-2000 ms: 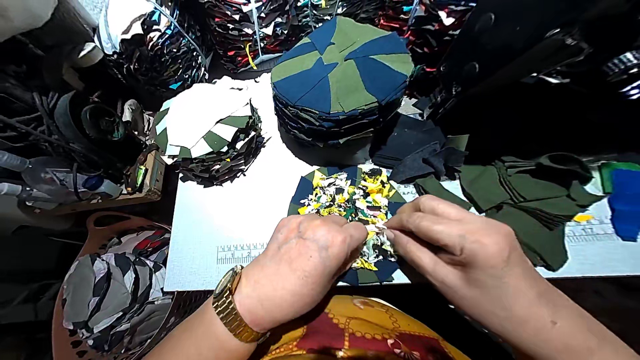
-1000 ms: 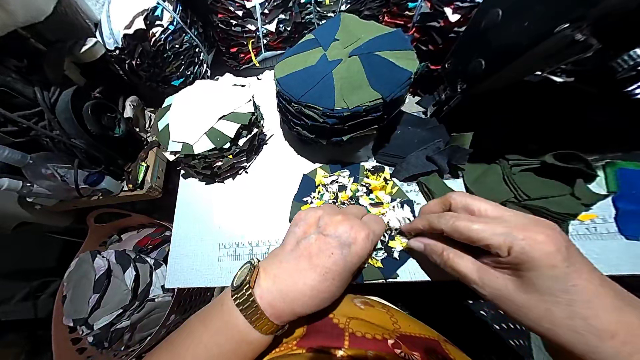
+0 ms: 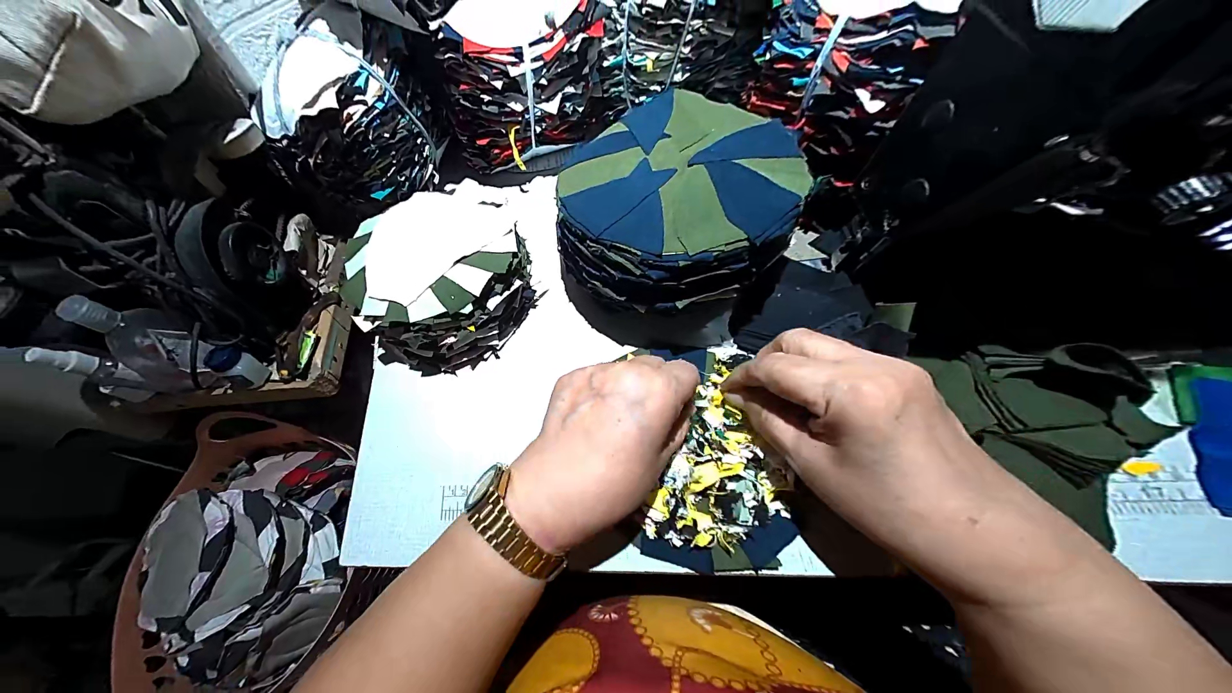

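A heap of yellow, white and dark fabric scraps [image 3: 717, 472] lies on a round of navy and green cloth pieces [image 3: 707, 556] at the table's near edge. My left hand [image 3: 616, 443], with a gold watch at the wrist, is curled over the heap's left side; its fingertips are hidden. At the upper right of the heap, my right hand [image 3: 828, 414] has thumb and forefinger close together against the scraps; whether they pinch one cannot be told. Behind the hands stands a thick round stack topped with navy and green wedges [image 3: 683, 178].
A smaller white-topped round stack [image 3: 438, 269] stands left. Dark green cloth pieces [image 3: 1039, 414] and navy pieces [image 3: 808, 303] lie right. A basket of fabric rounds [image 3: 202, 443] and a wooden box with bottles [image 3: 332, 356] are at left. Tied scrap bundles [image 3: 520, 96] line the back.
Both hands have moved from the near part of the scrap heap toward its far edge, uncovering more of its near part.
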